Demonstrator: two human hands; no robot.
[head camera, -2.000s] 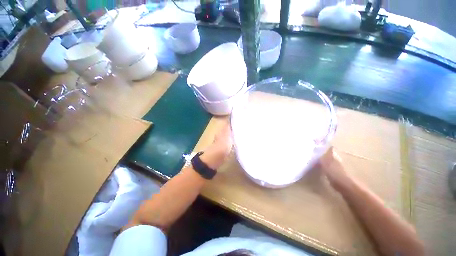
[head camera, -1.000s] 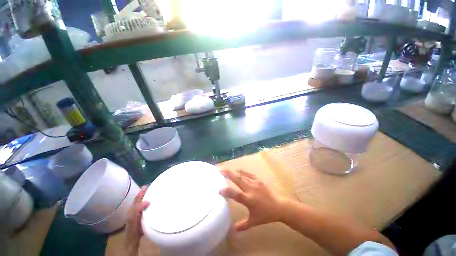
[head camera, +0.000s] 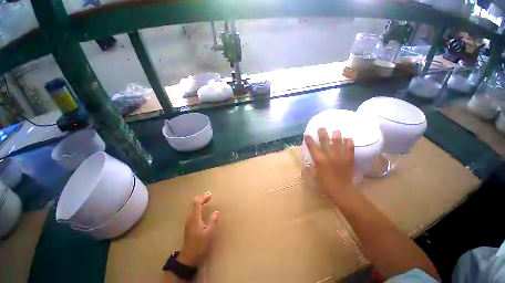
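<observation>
My right hand (head camera: 332, 160) rests with spread fingers on the side of an upturned white bowl (head camera: 346, 130). A clear shell shows below this bowl. A second white bowl (head camera: 392, 124) stands close at its right, also above a clear shell (head camera: 382, 166). My left hand (head camera: 200, 229) is empty above the cardboard sheet (head camera: 249, 226), fingers apart, with a black band on the wrist. Leaning stacked white bowls (head camera: 102, 196) stand at the left.
A single white bowl (head camera: 188, 132) sits on the green belt (head camera: 288, 119). A green post (head camera: 99, 99) rises behind the stack. A yellow-and-dark cylinder (head camera: 62, 99) and a small upright machine (head camera: 231, 55) stand at the rear. More clear and white containers (head camera: 365, 55) stand at the rear right.
The white bowl that was between both hands now stands farther right, beside the other one. My left hand has come off it. My right hand has moved right with it. The view has shifted slightly.
</observation>
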